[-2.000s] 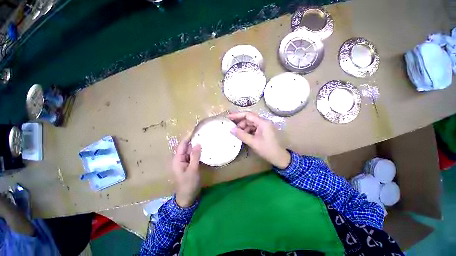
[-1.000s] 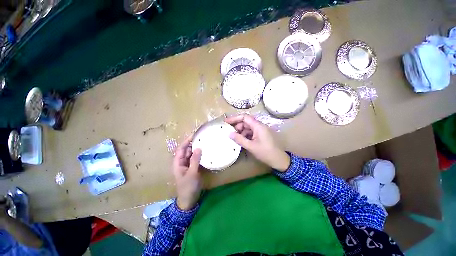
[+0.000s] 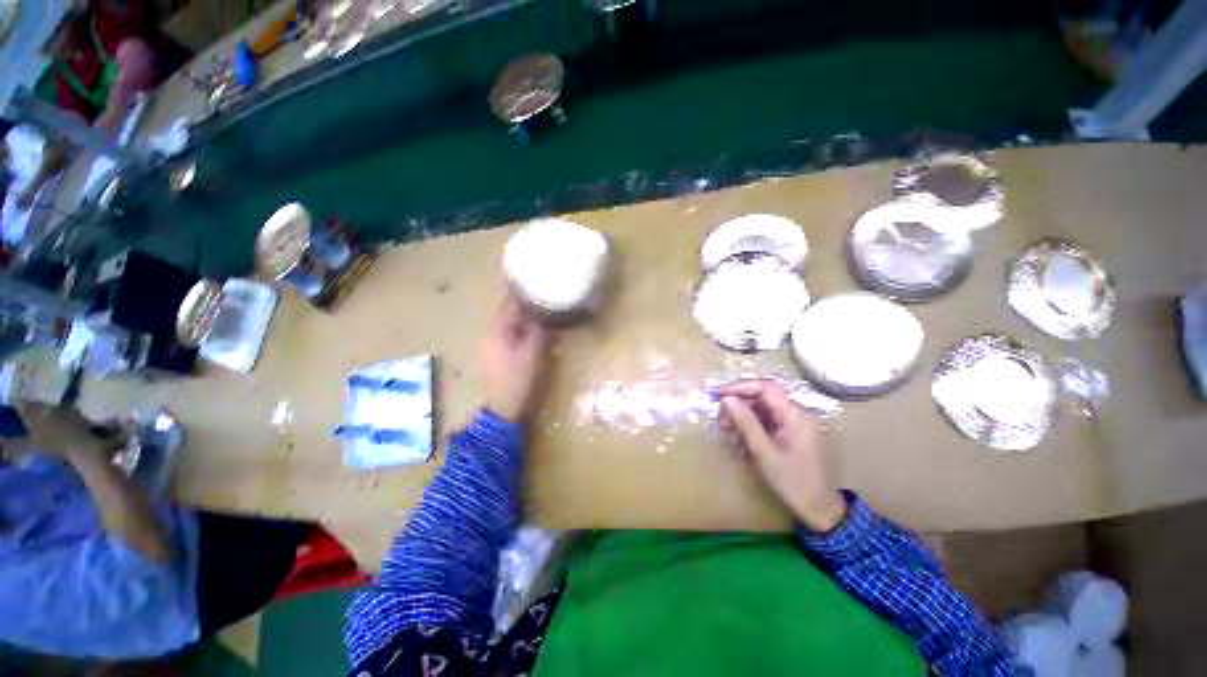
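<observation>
A round shiny disc (image 3: 557,265) is at the far side of the brown bench, slightly left of centre. My left hand (image 3: 519,347) is at its near edge with the arm stretched forward; the hand is blurred, and it holds the disc. My right hand (image 3: 772,430) is over the bench nearer to me, fingers bent and close together, with no disc in it. A plain round disc (image 3: 858,343) lies right of centre. Behind it are a patterned disc (image 3: 751,302) and a spoked disc (image 3: 911,249).
Patterned rimmed plates (image 3: 995,393) lie at the right. A pale blue tray (image 3: 388,413) lies at the left. A dark green conveyor (image 3: 688,99) runs behind the bench, carrying a raised disc (image 3: 527,87). A person in blue (image 3: 93,556) sits at far left. White bundles (image 3: 1075,628) are at lower right.
My left hand has moved forward with the disc, away from my body. My right hand has let go of it and is apart. The view has turned left, showing more conveyor and the neighbouring person.
</observation>
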